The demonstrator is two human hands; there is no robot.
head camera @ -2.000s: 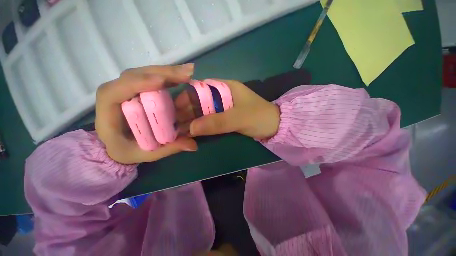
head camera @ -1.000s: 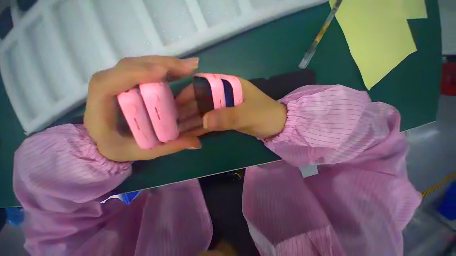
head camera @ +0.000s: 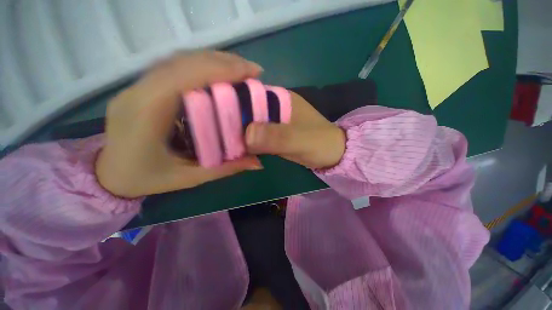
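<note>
Several pink smartwatch units stand on edge side by side between my hands, with dark faces showing in the gaps. My left hand, blurred, curls around the left units with its fingers above and its thumb below. My right hand holds the right units, its thumb across their lower front. The two groups are close together or touching. The far fingers of my right hand are hidden behind the units.
The white foam tray with long pockets lies behind my left hand. A black mat strip lies behind my right wrist. A thin brush or pen and yellow paper lie on the green bench to the right.
The left group of units has moved right and now meets the right group, closing the gap between them. The view has shifted a little, showing more floor at the right.
</note>
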